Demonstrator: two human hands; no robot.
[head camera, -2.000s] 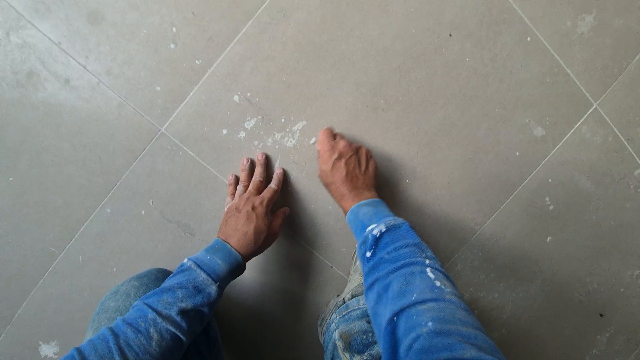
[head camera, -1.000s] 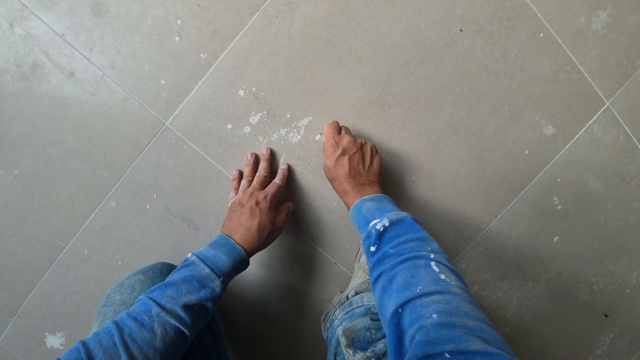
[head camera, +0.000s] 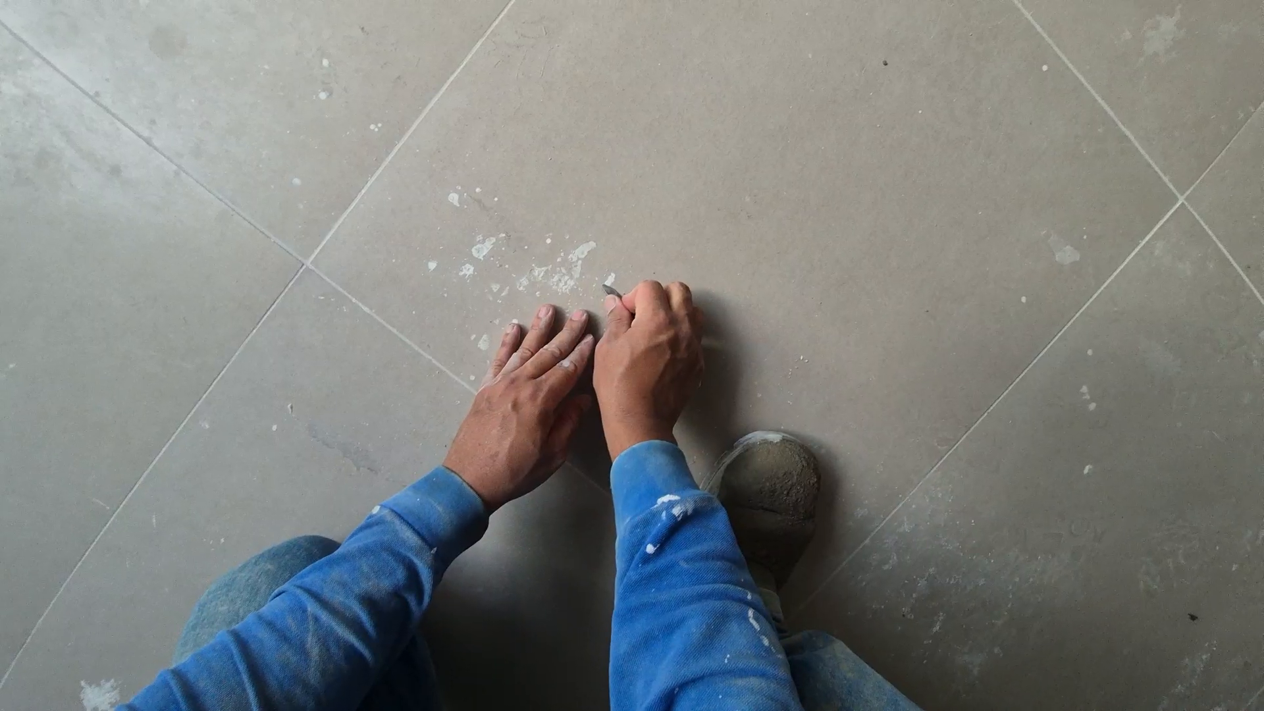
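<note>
My left hand (head camera: 523, 410) lies palm down on a grey floor tile (head camera: 790, 188), its fingers a little spread and holding nothing. Close at its right, my right hand (head camera: 649, 351) is closed around a small dark pointed piece (head camera: 611, 290); only its tip shows between thumb and forefinger, so I cannot tell what tool it is. That tip is beside a small white spot at the right end of a patch of dried white splatter (head camera: 563, 272). The splatter lies just beyond my left fingertips. Both blue sleeves bear white spots.
Pale grout lines (head camera: 395, 148) cross the floor diagonally. A dusty shoe (head camera: 770, 494) stands right of my right forearm, and a denim knee (head camera: 252, 588) is at the lower left. More white marks (head camera: 1065, 250) dot the tiles at the right.
My right hand has come closer to my left hand, and the dark tip now shows in its fingers. The shoe has come into sight beside my right forearm.
</note>
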